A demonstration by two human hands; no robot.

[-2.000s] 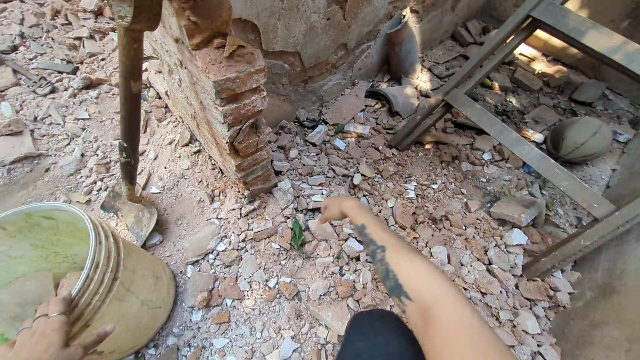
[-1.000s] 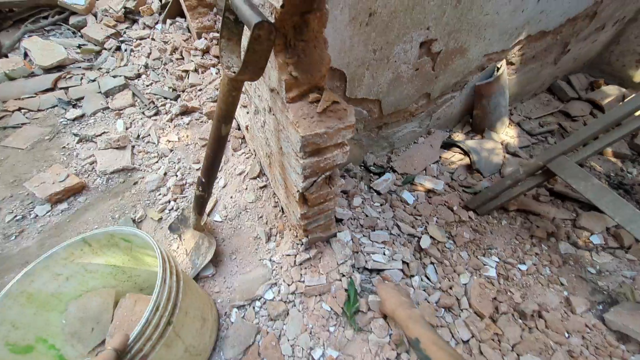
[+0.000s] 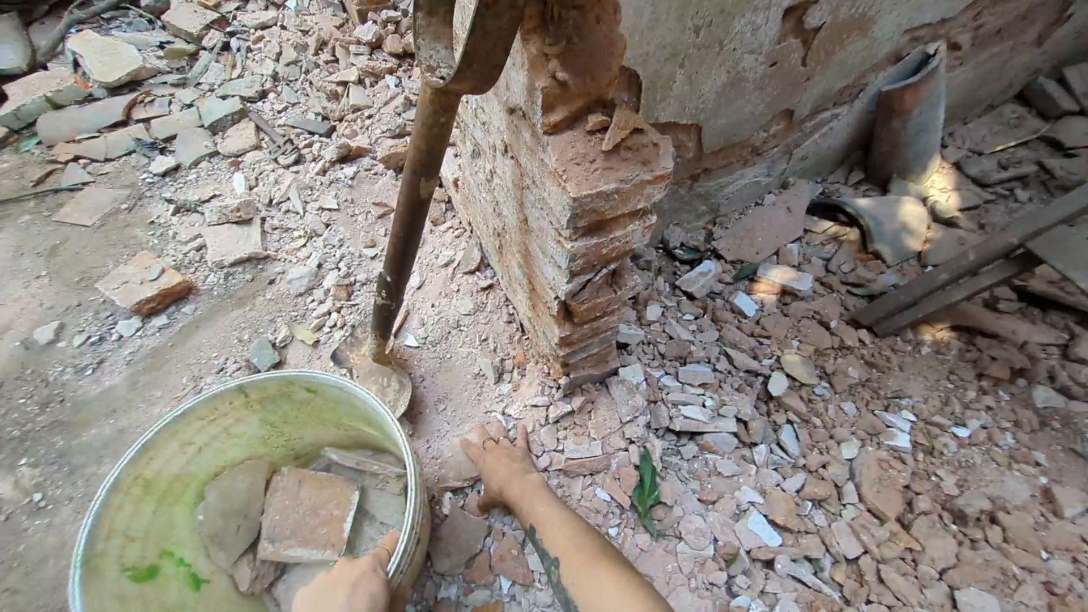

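A pale plastic bucket point(image 3: 106, 501), stained green inside, stands at the lower left and holds several broken masonry pieces, among them a square brick piece point(image 3: 308, 514). My left hand point(image 3: 353, 582) grips its near right rim, partly cut off by the frame edge. Just right of the bucket, my right hand point(image 3: 500, 463) reaches down to the rubble with fingers apart, its fingertips at a flat grey-pink fragment point(image 3: 455, 467). A green leaf point(image 3: 646, 491) lies to the right of my tattooed forearm. Loose fragments point(image 3: 586, 446) surround the hand.
Behind the bucket, a rusty shovel point(image 3: 406, 212) stands blade down beside a broken brick wall end point(image 3: 595, 255). A curved clay tile point(image 3: 909, 119) leans on the plastered wall. Wooden bars point(image 3: 969, 263) slant in from the right. Rubble covers the ground.
My right hand has moved left, from the rubble near the leaf to beside the bucket. The view has swung left, and the ball seen earlier at right is out of frame.
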